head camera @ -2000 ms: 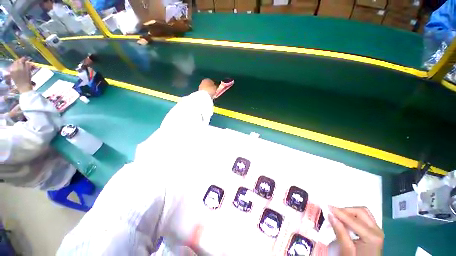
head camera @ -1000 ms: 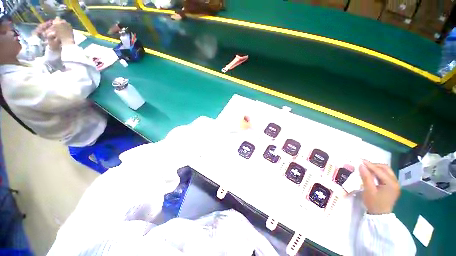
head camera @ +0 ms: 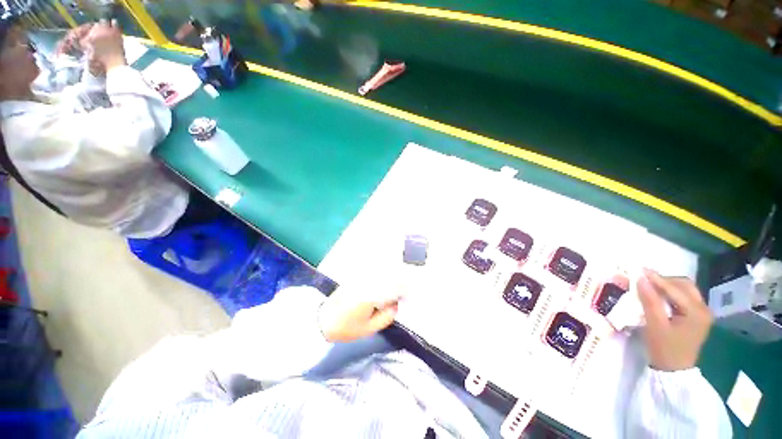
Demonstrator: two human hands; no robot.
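Observation:
Several black-faced smartwatches with pink edges, such as one watch (head camera: 567, 334), lie in rows on the white board (head camera: 386, 201). A grey-looking watch face (head camera: 415, 249) is apart from them at the left. My left hand (head camera: 360, 315) is at the board's near edge, below that watch, fingertips together; whether they pinch its pale strap is unclear. My right hand (head camera: 677, 319) pinches a small white wipe (head camera: 630, 307) against the rightmost watch (head camera: 610, 297), partly covering it. Pale straps (head camera: 519, 418) hang over the near edge.
A pink-strapped watch (head camera: 383, 77) lies on the dark conveyor (head camera: 514, 94) behind the yellow edge. A translucent bottle (head camera: 221, 150) stands left on the green bench. A white tissue box (head camera: 750, 302) and white card (head camera: 744, 399) are at right. A person in white sits at left.
My left hand has gone from the conveyor side back to the board's near edge. A pink-strapped watch was left on the belt. The left watch face has turned grey. My right hand stays with the wipe.

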